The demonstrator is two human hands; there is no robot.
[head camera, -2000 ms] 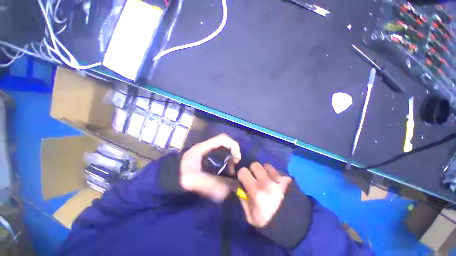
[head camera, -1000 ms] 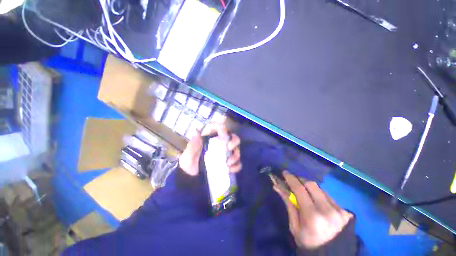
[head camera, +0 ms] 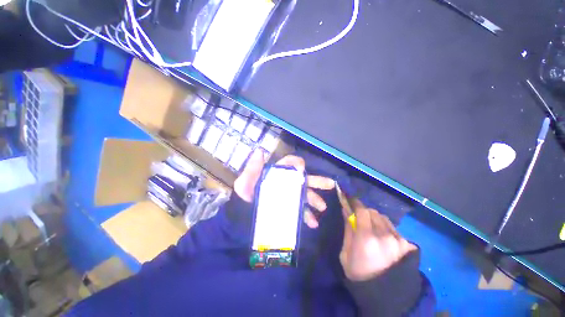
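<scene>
My left hand (head camera: 248, 179) holds an open power bank unit (head camera: 276, 213) upright over my lap, below the bench edge. Its dark rim surrounds a white cell, with yellow tape and a green circuit board (head camera: 272, 259) at the near end. My right hand (head camera: 373, 247) grips small pliers or cutters (head camera: 347, 209) with yellow on the handle. Their metal tip points up and left, close to a fingertip of my left hand; whether they touch is unclear.
An open carton (head camera: 153, 101) of white units stands left below the green-edged bench (head camera: 396, 93). Bagged dark parts (head camera: 170, 189) lie near it. A larger white unit (head camera: 233, 38), white cables (head camera: 137, 37), a white piece (head camera: 500, 156) and a thin rod (head camera: 525, 176) lie on the bench.
The unit has turned from end-on to show its cell and board face. The pliers moved away from it to the right, then slightly back up and left. The view has shifted left.
</scene>
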